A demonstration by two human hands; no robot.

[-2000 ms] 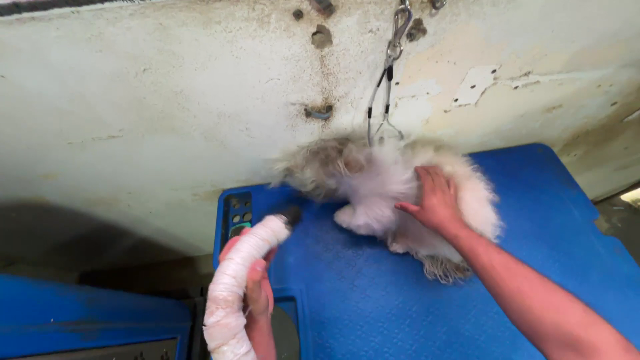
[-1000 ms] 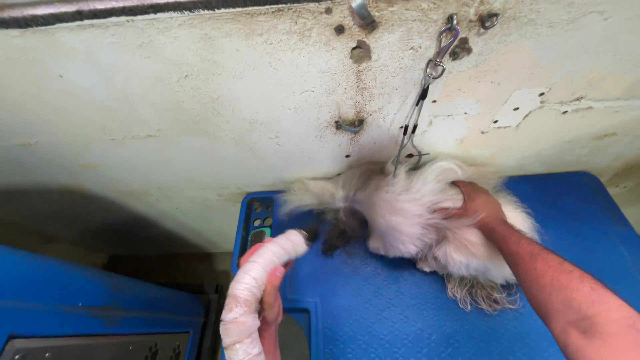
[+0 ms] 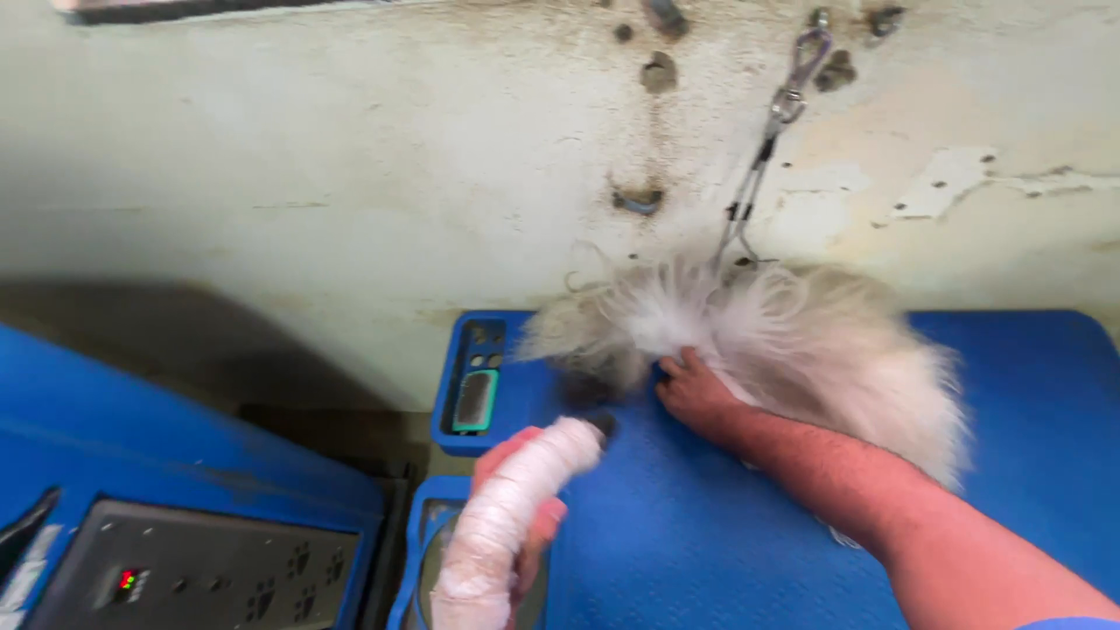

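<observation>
A long-haired, light-coated dog (image 3: pixel 840 359) is on the blue grooming table (image 3: pixel 665 542) against the wall, its fur blown about and partly blurred. My left hand (image 3: pixel 534 525) is wrapped around a dryer hose (image 3: pixel 503 516) bound in white wrapping, its dark nozzle (image 3: pixel 602 427) pointing at the dog's head end. With its fingers in the fur at the dog's chest or neck, my right hand (image 3: pixel 700 394) reaches in from the right. A cable grooming loop (image 3: pixel 744 197) runs from a metal clip (image 3: pixel 792 96) on the wall down into the fur.
A slicker brush with a green edge (image 3: pixel 476 401) lies in the table's corner tray (image 3: pixel 444 394). Below it is a blue round-holed side tray (image 3: pixel 416 534). A blue machine with a grey control panel (image 3: pixel 201 560) stands at lower left. Metal hooks (image 3: pixel 639 201) jut from the worn wall.
My right hand has moved from the dog's back and side to its chest or neck. The hose stays in my left hand. The view has shifted, showing more of the machine.
</observation>
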